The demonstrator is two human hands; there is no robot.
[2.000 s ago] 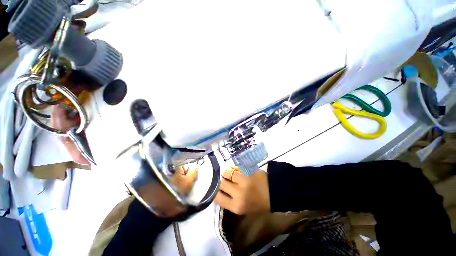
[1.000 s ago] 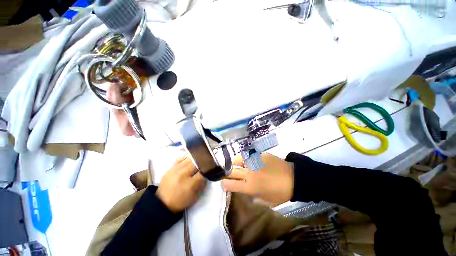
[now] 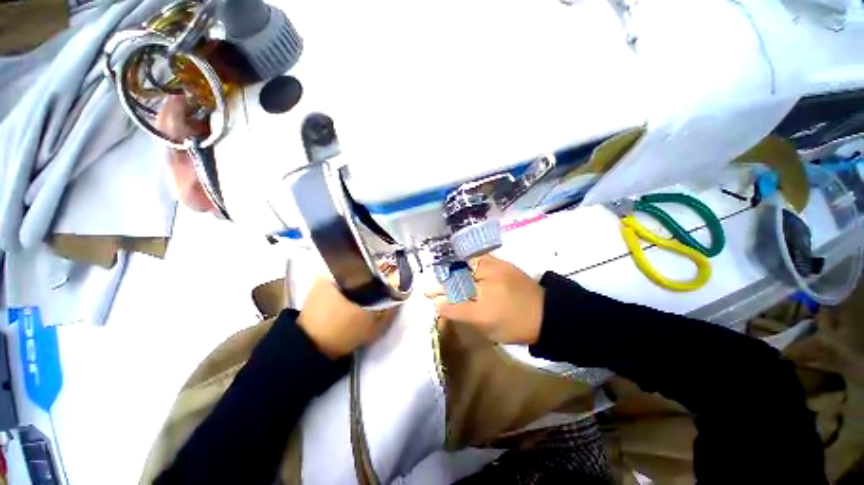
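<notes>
A khaki-brown garment (image 3: 497,388) with a white lining piece (image 3: 403,393) lies over the table's front edge, below the needle area of a white sewing machine (image 3: 474,85). My left hand (image 3: 343,322) lies on the cloth at the left, partly hidden behind the machine's metal guard (image 3: 336,232). My right hand (image 3: 500,301) is on the cloth edge at the right, its fingertips partly hidden by grey knobs (image 3: 474,239). The needle point and both sets of fingertips are largely hidden, so a grip on the cloth cannot be made out for sure.
Scissors with green and yellow handles (image 3: 668,270) lie right of the machine. A clear plastic tub (image 3: 819,232) stands at the far right. Pale and brown cut pieces (image 3: 85,180) lie at the left, with a blue item (image 3: 38,355) below. Metal rings (image 3: 171,80) and knobs are at upper left.
Since two seconds ago my left hand has come into view beside the guard. Since one second ago both hands appear slightly higher, closer to the needle area, and the view has shifted.
</notes>
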